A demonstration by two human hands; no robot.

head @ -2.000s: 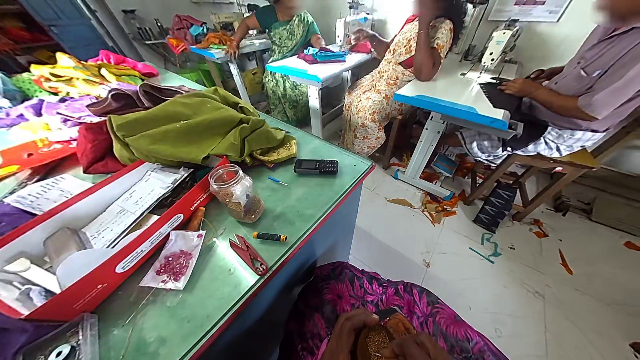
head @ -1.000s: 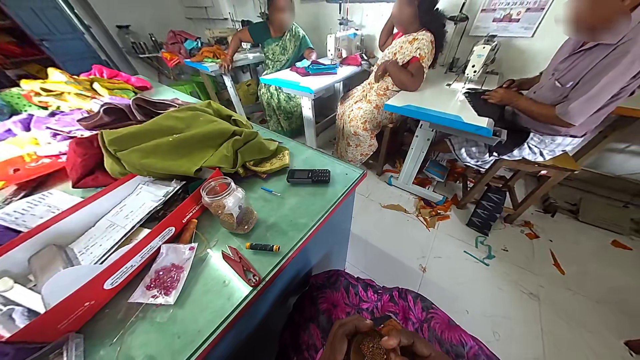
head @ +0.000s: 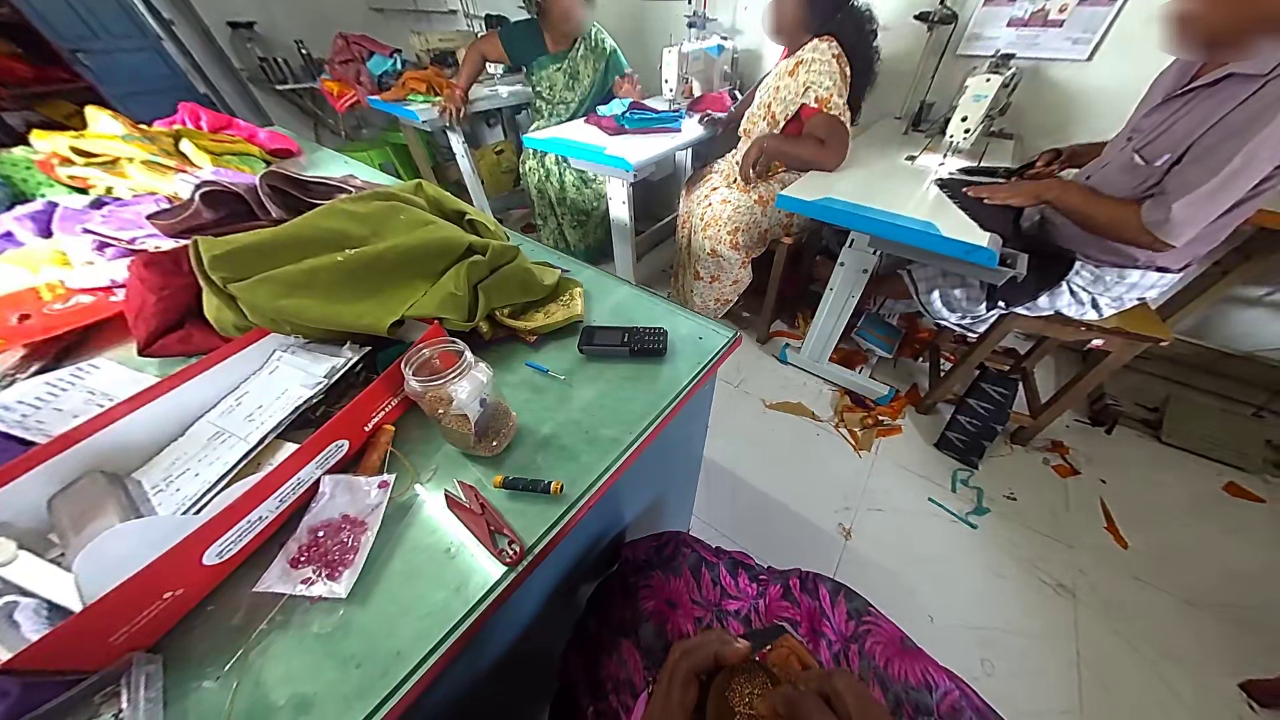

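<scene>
At the bottom edge, my left hand and my right hand hold a small brown and gold beaded cloth piece between them, over a purple floral cloth on my lap. The lower parts of both hands are cut off by the frame. On the glass-topped counter, left of my hands, lie red thread snips, a black and yellow cylinder and a clear packet of pink beads. An open plastic jar holding small beads leans there.
A black keypad phone, a small blue-handled tool, a red-edged box and green cloth are on the counter. Beyond, several people sit by sewing tables. Fabric scraps lie on the floor.
The middle seated person has lowered an arm that was raised to the face two seconds ago. My hands stay together around the beaded cloth.
</scene>
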